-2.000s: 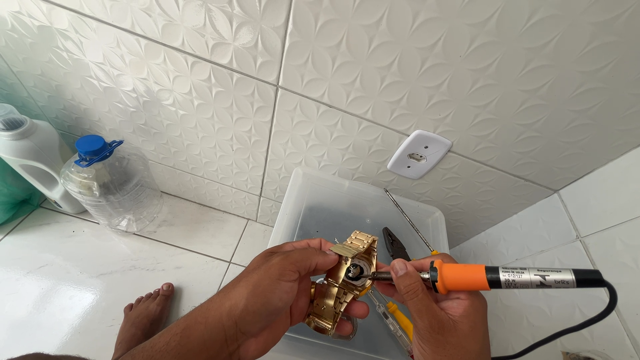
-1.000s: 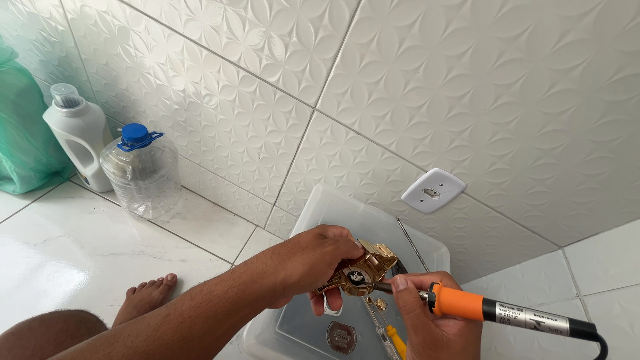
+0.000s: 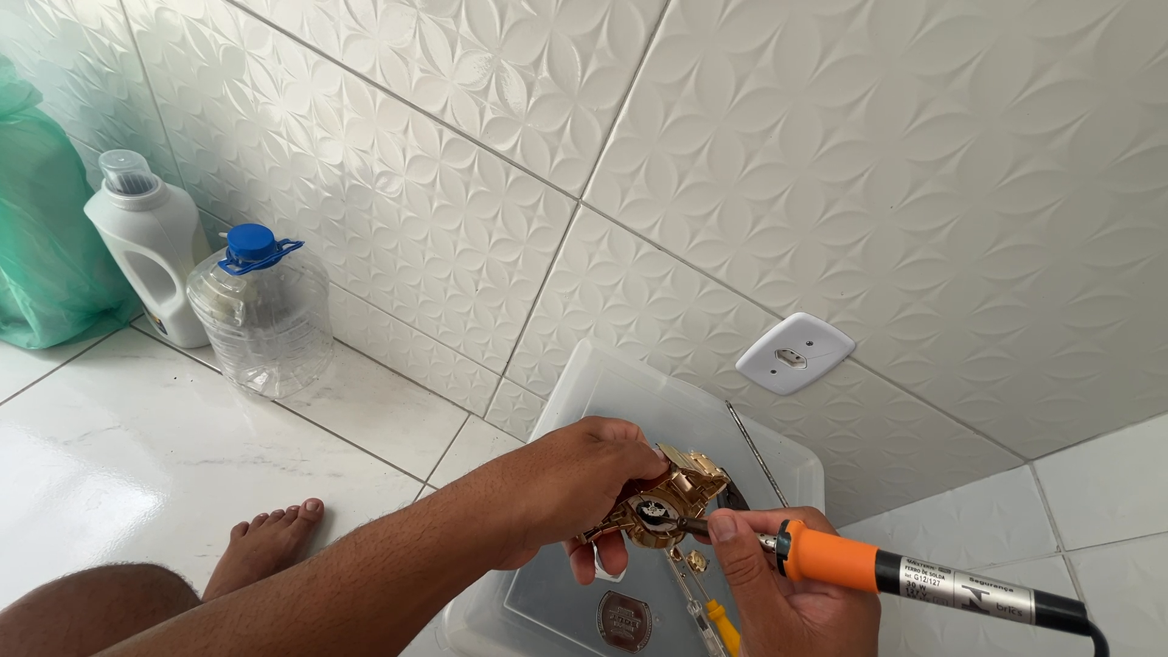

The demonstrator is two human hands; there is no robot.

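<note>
My left hand [image 3: 593, 493] grips a gold-coloured metal wristwatch [image 3: 698, 479] by its case and bracelet, with the back off and the inner movement [image 3: 655, 513] showing. My right hand [image 3: 794, 584] holds a soldering iron with an orange collar [image 3: 830, 558], its metal shaft pointing left. The tip of the iron reaches the inside of the watch case; whether it touches the movement I cannot tell. Beneath the hands, a round-sided metal watch back [image 3: 625, 621] lies on the lid of a plastic box. A yellow-handled screwdriver [image 3: 721, 625] lies near my right hand, partly hidden.
The translucent plastic box [image 3: 593, 374] stands against the tiled wall, with a thin metal rod [image 3: 756, 452] on its lid. A wall socket [image 3: 796, 354] is above. On the floor at left are a clear bottle [image 3: 260, 319], a white jug [image 3: 151, 246] and a green bag [image 3: 46, 219]. A bare foot [image 3: 265, 547] rests nearby.
The view has swung leftward. The watch has been tilted in my left hand, and the watch back on the lid has come into sight. The iron stays in my right hand.
</note>
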